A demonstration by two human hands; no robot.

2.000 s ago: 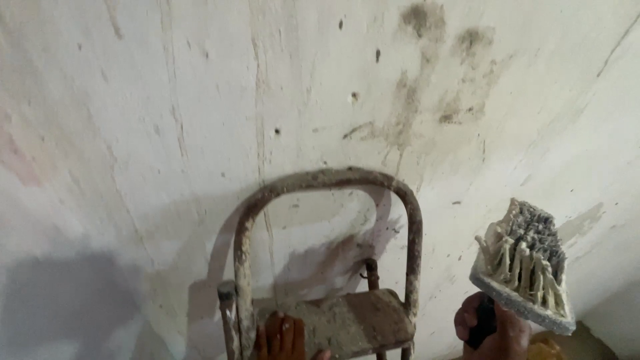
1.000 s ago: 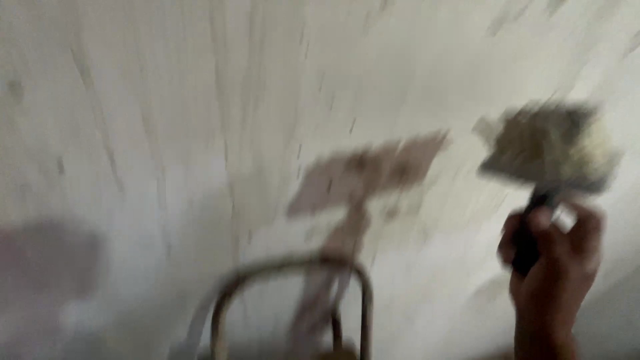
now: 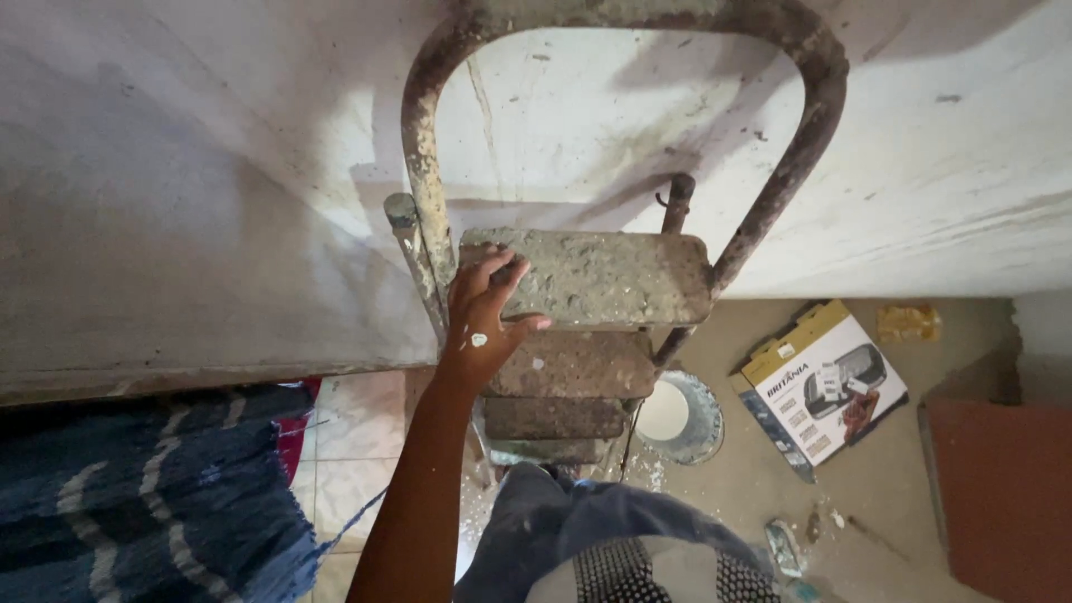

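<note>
My left hand (image 3: 490, 314) rests on the left end of the top step (image 3: 603, 276) of a metal stepladder, fingers spread over its plaster-crusted surface, with a white spot on the back of the hand. A curved, paint-spattered tubular rail (image 3: 825, 92) rises above that step, in front of the wall (image 3: 586, 109). Lower steps (image 3: 569, 364) show beneath it. My right hand is out of the frame. A bucket (image 3: 708, 431) with white material inside stands on the floor, right of the ladder.
An appliance box (image 3: 821, 389) lies on the floor at the right, near a yellowish packet (image 3: 909, 322) and a reddish-brown panel (image 3: 1005, 494). At the lower left is a dark blue cloth (image 3: 142, 494) with pale stripes, over floor tiles (image 3: 360, 414). Small debris (image 3: 783, 544) lies at the lower right.
The view has tilted far down to the ladder and floor. My right hand, earlier holding up a block-like brush or tool loaded with pale material, has left the view.
</note>
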